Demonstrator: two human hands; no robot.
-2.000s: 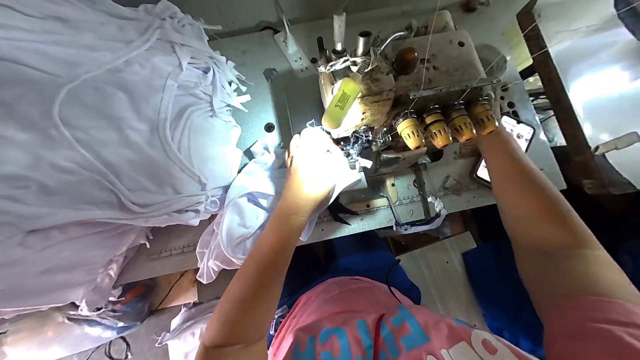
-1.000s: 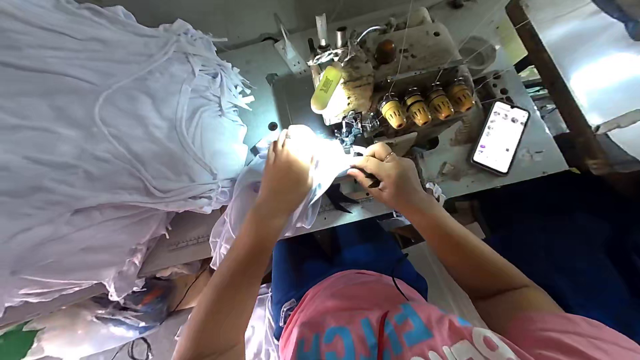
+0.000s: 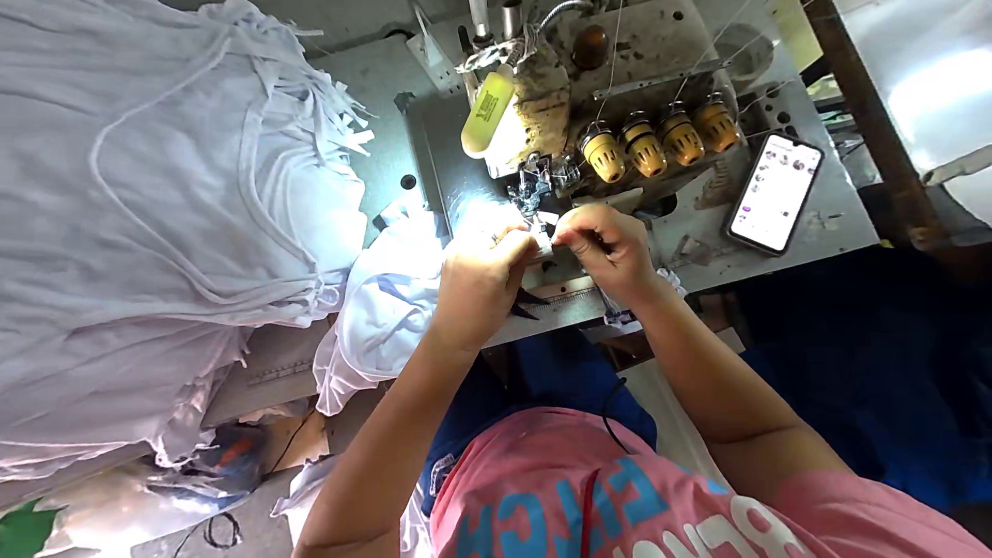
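Observation:
An overlock-type sewing machine [image 3: 542,116] stands on the table, its lamp lighting the presser foot area [image 3: 532,194]. Right in front of the foot, my left hand [image 3: 484,275] pinches a small white piece between thumb and forefinger. Close beside it, my right hand [image 3: 612,248] has its fingers curled at the other side of that white piece, near the foot. White fabric [image 3: 395,287] lies bunched left of my left hand and hangs over the table edge. A dark pointed tool, perhaps snips [image 3: 529,304], lies between my wrists, partly hidden.
A large pile of white garments [image 3: 170,178] covers the left side. Several yellow tension knobs [image 3: 642,147] line the machine's front. A lit smartphone [image 3: 775,194] lies at the table's right. Plastic bags [image 3: 132,496] are on the floor at lower left. Threads run above the machine.
My right hand was by the tension knobs two seconds ago, over the phone; it then came left to the presser foot. The bunched fabric now lies left of my left hand.

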